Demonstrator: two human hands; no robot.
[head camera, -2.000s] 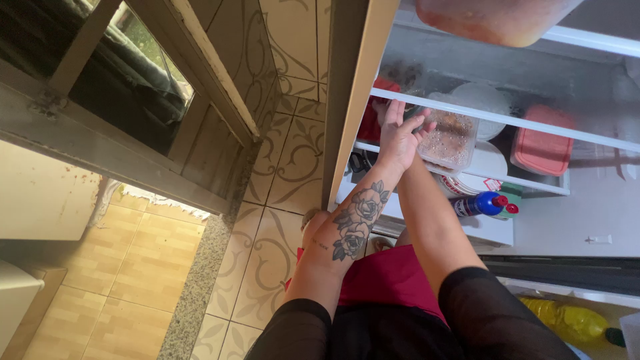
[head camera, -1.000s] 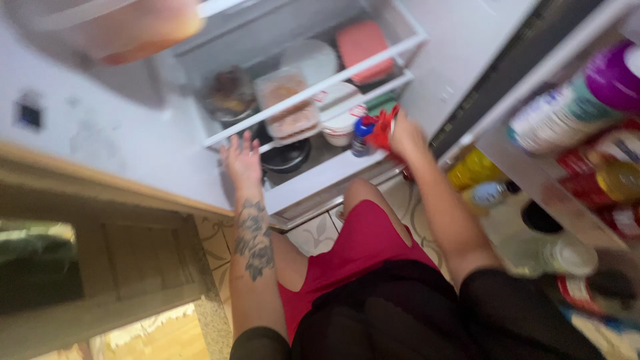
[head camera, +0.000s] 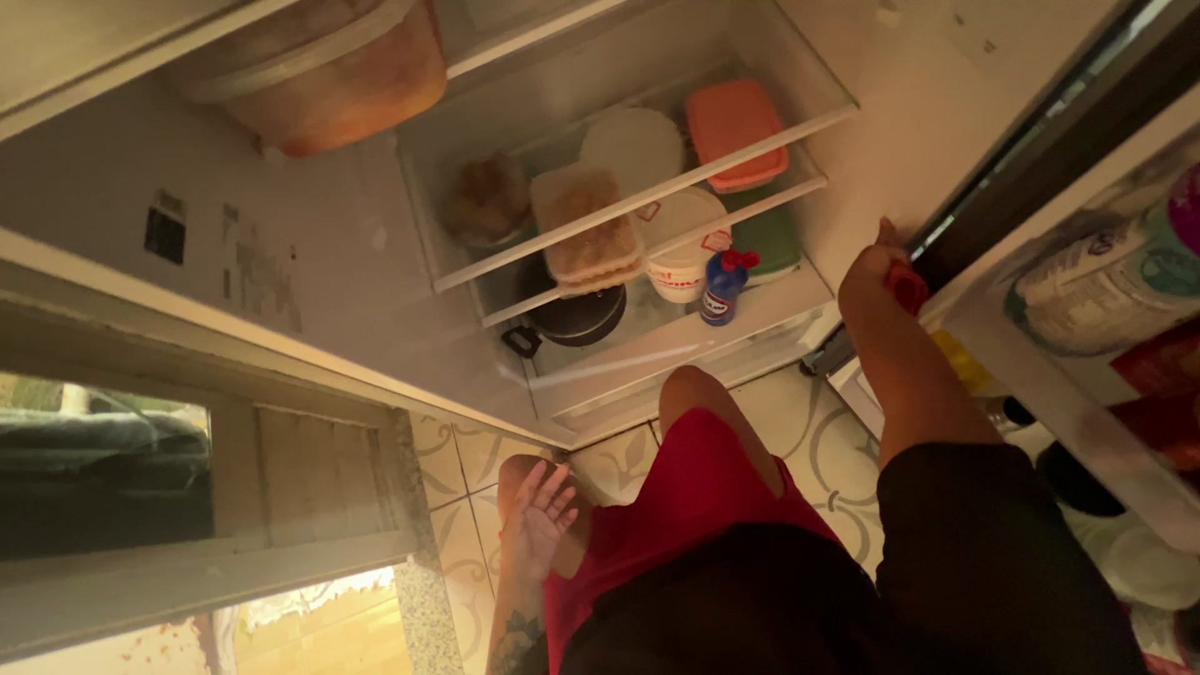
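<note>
My left hand (head camera: 541, 525) is empty, palm up with fingers apart, beside my knee. My right hand (head camera: 881, 272) is closed around a red cloth (head camera: 907, 287) by the right inner wall of the open refrigerator, close to the door's hinge side. In the refrigerator, a blue bottle with a red cap (head camera: 723, 289) stands at the front. Left of it are a white plastic tub (head camera: 679, 272) and a black pan (head camera: 583, 319). A clear food container (head camera: 589, 220), a bowl of food (head camera: 487, 199), a white round lid (head camera: 634, 148) and a red-lidded container (head camera: 738, 131) are further back.
A large plastic container (head camera: 347, 84) sits on the upper shelf at the left. Glass shelves with white front edges (head camera: 656, 192) cross the refrigerator. The open door's racks (head camera: 1087, 422) hold bottles at the right. A wooden-framed window (head camera: 103, 469) is at the lower left.
My left hand has dropped from the shelf front to beside my knee. My right hand, with the red cloth, has moved right, away from the blue bottle to the side wall. The scene looks darker.
</note>
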